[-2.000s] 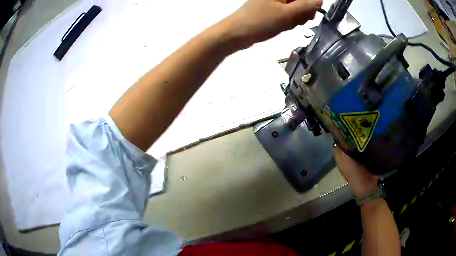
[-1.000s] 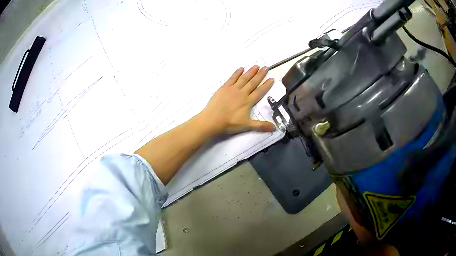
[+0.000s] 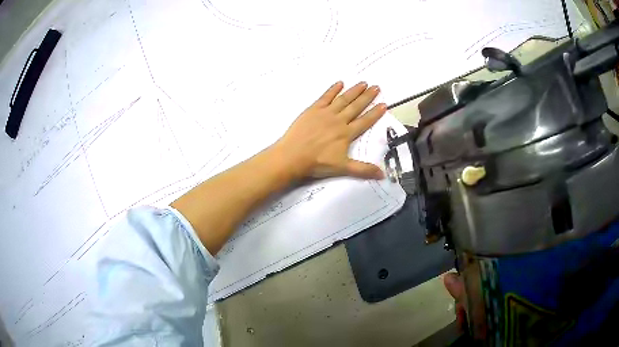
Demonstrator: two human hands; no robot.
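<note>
The straight-knife cutting machine (image 3: 516, 162) fills the right side, its grey motor above a blue part with a yellow warning triangle. Its flat grey base plate (image 3: 390, 254) shows under the lay's near edge. My left hand (image 3: 332, 135) lies flat, palm down and fingers spread, on the printed marker paper (image 3: 156, 149). Its thumb tip is close beside the shiny presser foot and guard (image 3: 394, 157). My right hand (image 3: 456, 291) shows only as fingers at the machine's lower side, around a grip that is hidden. The blade is hidden.
A black bar (image 3: 32, 83) lies on the paper at the far left. The pale table (image 3: 292, 305) shows along the near edge. A dark cut edge runs from my left fingertips toward the upper right, behind the machine. A thin black cable (image 3: 567, 17) shows at the top right.
My left hand came down from the machine's top onto the paper, then shifted slightly right. The machine came nearer the camera and now stands farther right in view, at the lay's corner.
</note>
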